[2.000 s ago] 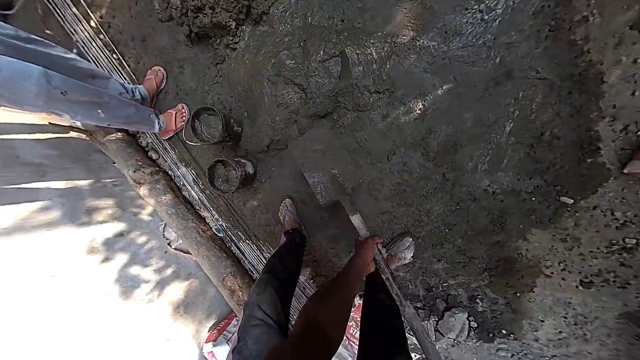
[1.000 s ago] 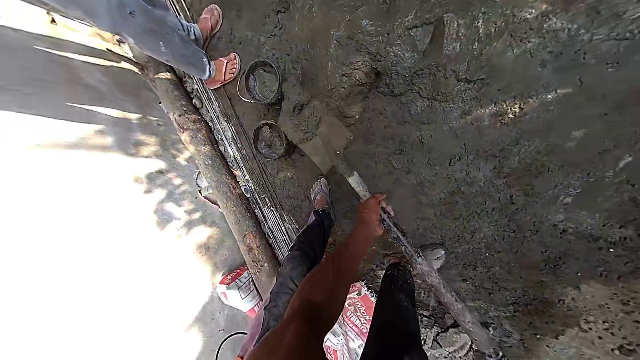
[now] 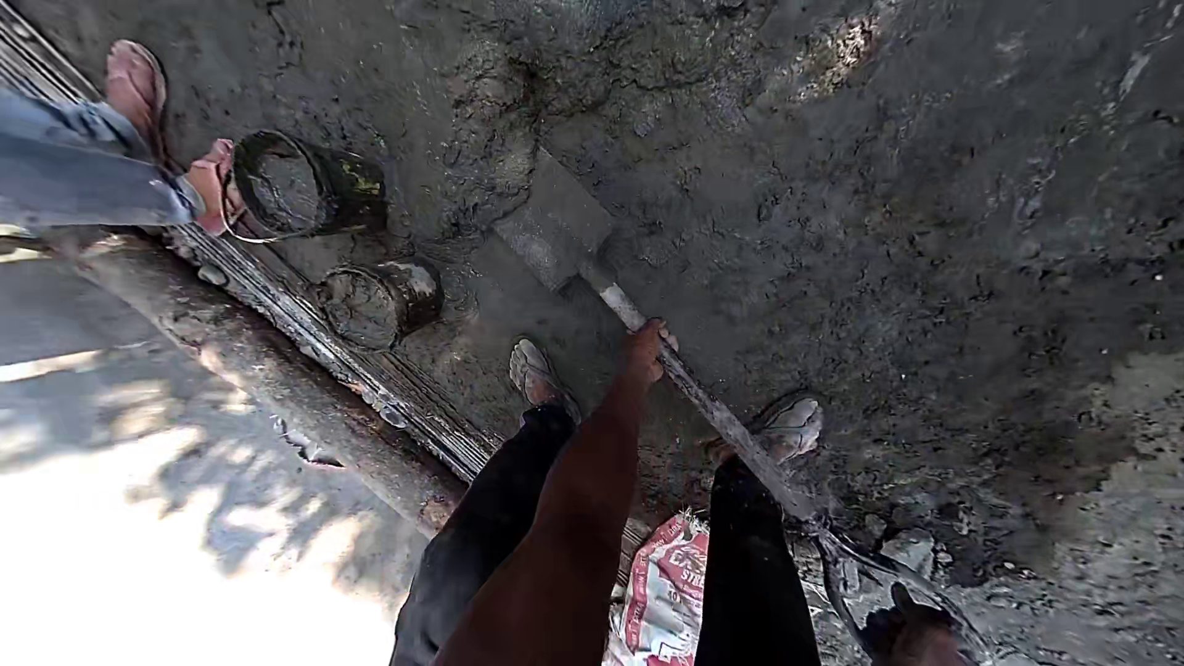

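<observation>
My left hand (image 3: 650,350) is closed round the shaft of a shovel (image 3: 684,379) just behind its socket. At the bottom right, my right hand (image 3: 911,629) is at the shovel's looped end handle, its thumb up and part of it cut off by the frame edge. The broad, flat shovel blade (image 3: 555,222) lies on wet grey mortar (image 3: 786,231), bearing a thin grey coat. Left of the blade stand two dark buckets with grey mix inside, a larger one with a wire bail (image 3: 356,190) and a smaller one (image 3: 416,291).
Another person's sandalled feet (image 3: 136,88) are beside the larger bucket. A log (image 3: 277,379) and ribbed strips (image 3: 416,398) run diagonally along the mortar's left side. A printed sack (image 3: 668,583) lies between my legs, and broken stones (image 3: 911,552) lie at lower right.
The shovel blade has moved away from the buckets to the right, and the load seen on it one second ago no longer shows. My right hand has come into view. The view is closer to the ground.
</observation>
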